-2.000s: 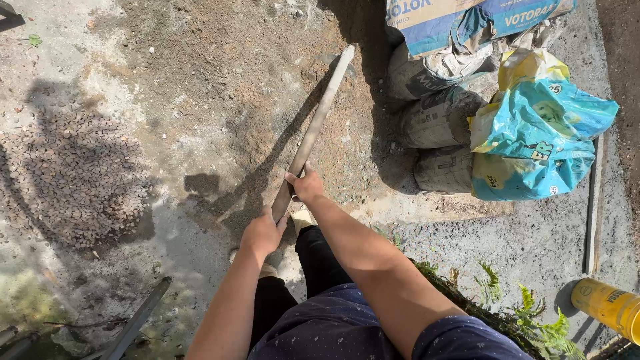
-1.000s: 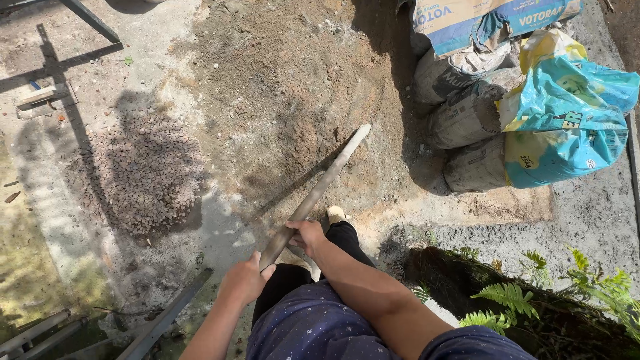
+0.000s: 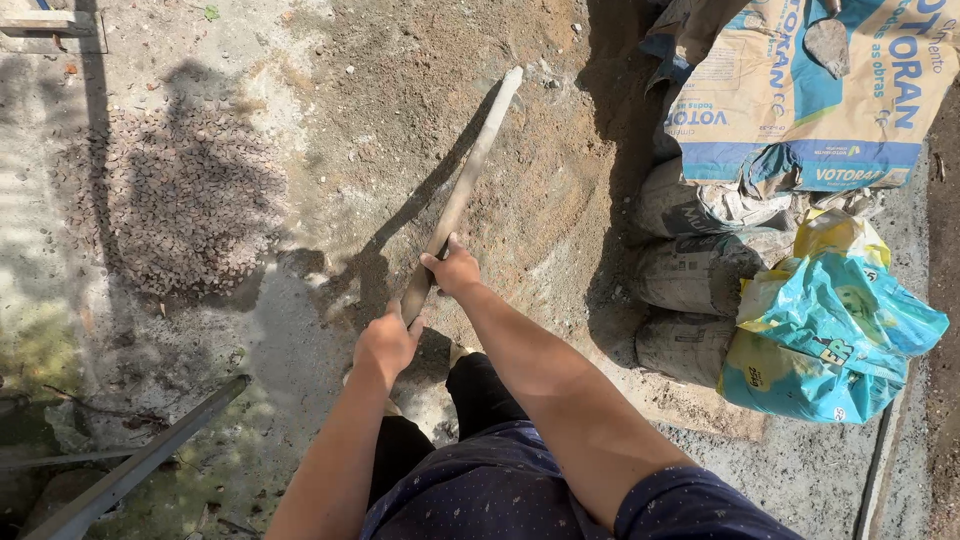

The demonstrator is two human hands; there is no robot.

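Observation:
A long wooden handle (image 3: 474, 166), pale with dust toward its far end, slants away from me over a spread of sandy, cement-grey material (image 3: 420, 90). My left hand (image 3: 386, 341) is closed around its near part. Farther up the handle, my right hand (image 3: 452, 268) grips it with the thumb along the wood. The far tip rests on or just above the sandy material; whether it touches is hard to tell. No tool head shows at that end, and the near end is hidden by my left hand.
Small gravel (image 3: 191, 199) lies heaped at the left. At the right are cement sacks (image 3: 690, 274), an opened paper cement bag (image 3: 795, 97) with a trowel (image 3: 827, 46) on it, and a turquoise plastic bag (image 3: 832, 337). A metal bar (image 3: 142, 465) slants in at lower left.
Both hands keep hold of the handle. Its far end points more steeply away from me than one second ago. The view has shifted, and more of the paper bag and the trowel show.

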